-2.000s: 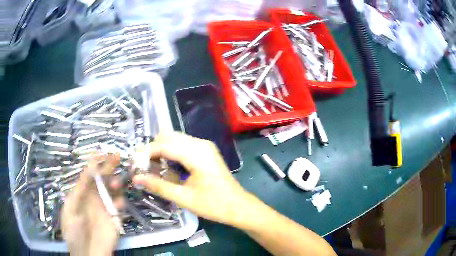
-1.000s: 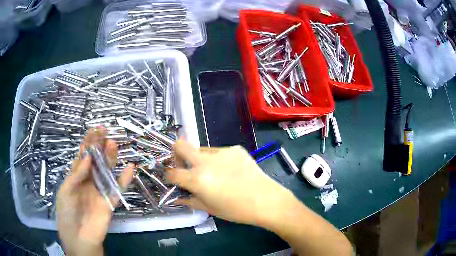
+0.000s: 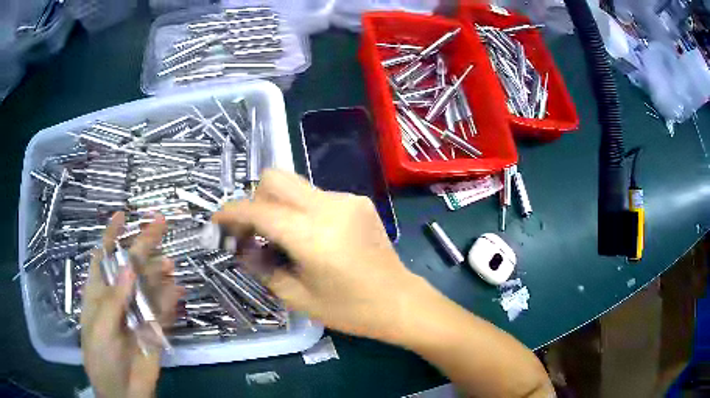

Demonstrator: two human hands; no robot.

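Note:
A white translucent tub (image 3: 276, 116) heaped with silver rod cylinders (image 3: 93, 186) stands in front of me on the left. My left hand (image 3: 128, 303) is over the tub's front left part, palm up, holding a few slim silver cylinders (image 3: 140, 299) across the palm and fingers. My right hand (image 3: 311, 241) is over the tub's right side, fingers bent and blurred. Something pale and small shows at its fingertips; I cannot tell what it is or whether a tool is in the hand.
Two red bins (image 3: 436, 172) with cylinders stand at the back right. A dark smartphone (image 3: 342, 155) lies beside the tub. A white rounded case (image 3: 491, 259) and a loose cylinder (image 3: 445, 242) lie right. A clear box (image 3: 152, 66) of cylinders sits behind; a black hose (image 3: 611, 132) hangs right.
My left hand has moved slightly left and down with its cylinders. My right hand has risen and turned over the tub. The blue tool seen by the right hand a second ago no longer shows.

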